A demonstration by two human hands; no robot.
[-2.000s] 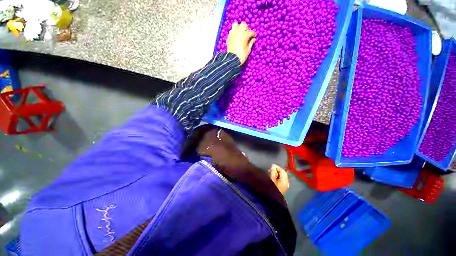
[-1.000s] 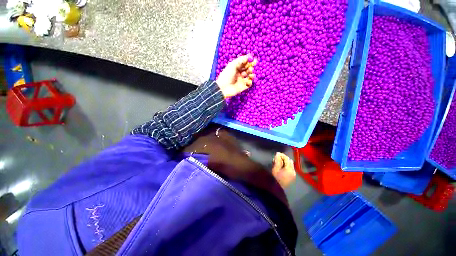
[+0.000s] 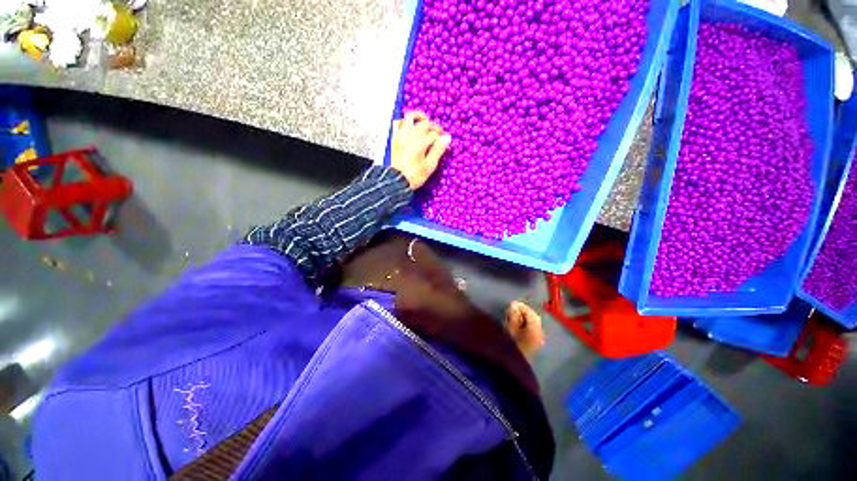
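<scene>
Purple balls (image 3: 526, 113) fill a blue tray (image 3: 568, 242) on the bench, and its pale blue bottom shows at the near right corner. My left hand (image 3: 419, 148), in a dark striped sleeve, is at the tray's left side over the balls. Its fingers are curled down, and I cannot see whether they hold a ball. My right hand (image 3: 524, 327) is small and partly hidden by the dark sleeve, low beside my body below the tray. It looks curled, and its contents are not visible.
A second blue tray of purple balls (image 3: 738, 169) stands at the right, with another (image 3: 836, 254) at the right edge. Red stools (image 3: 620, 324) (image 3: 66, 194) stand below bench level. A blue crate (image 3: 655, 418) is at the lower right. White and yellow scraps (image 3: 70, 33) lie on the speckled bench (image 3: 254, 70).
My left hand first drew back toward me and turned, with fingers raised and seemingly a ball at the fingertips. Now it is back down at the tray's left side. My right hand has barely moved.
</scene>
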